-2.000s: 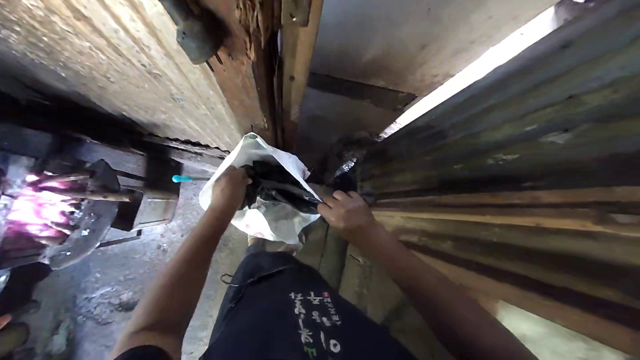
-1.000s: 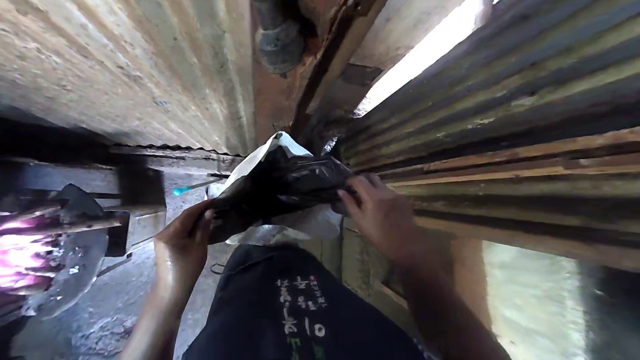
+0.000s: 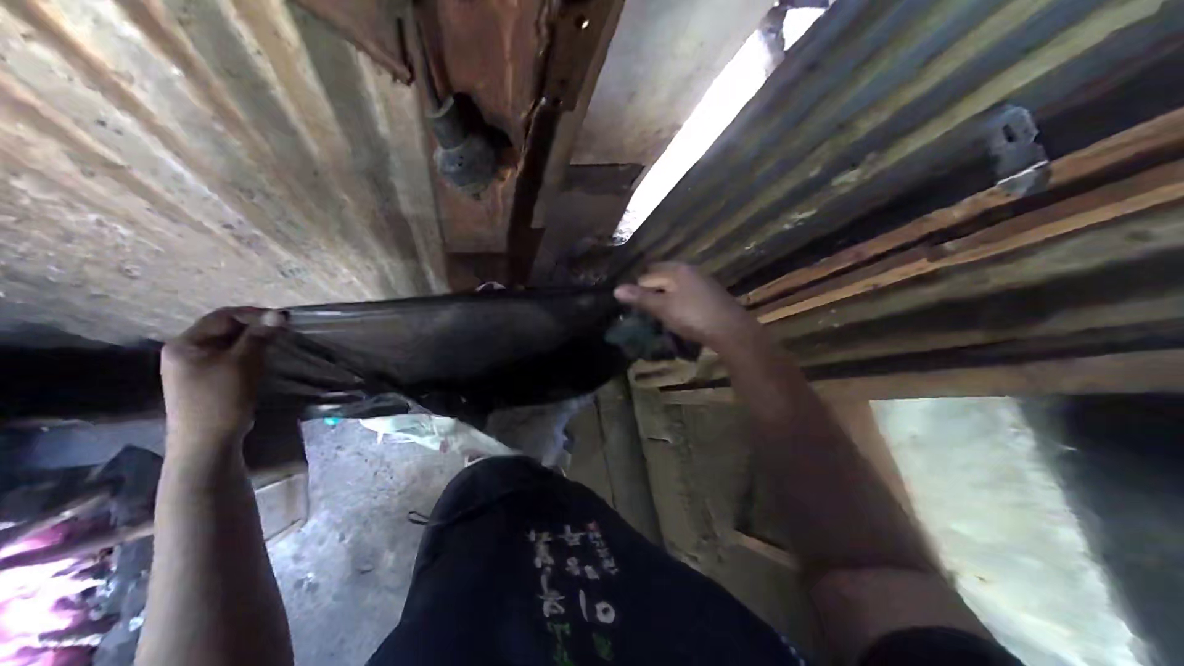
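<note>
A black plastic bag [image 3: 444, 338] is stretched wide between my two hands, its upper edge almost level. My left hand [image 3: 222, 347] pinches its left end between thumb and fingers. At the other end my right hand [image 3: 680, 301] grips the bag's right corner, with a bunched dark part hanging under the fingers. Below the black bag, part of a white plastic sack [image 3: 430, 433] shows in front of my dark clothing; the rest of the sack is hidden behind the black plastic.
Corrugated metal sheets rise on the left [image 3: 231, 157] and right [image 3: 888, 139], the right one with wooden battens [image 3: 971, 245]. A lamp socket [image 3: 462, 153] is on a wooden post ahead. At lower left, a fire [image 3: 46, 587] glows with sticks in it.
The black bag, bunched inside the white sack's mouth two seconds ago, is now up and spread wide. My hands have moved apart.
</note>
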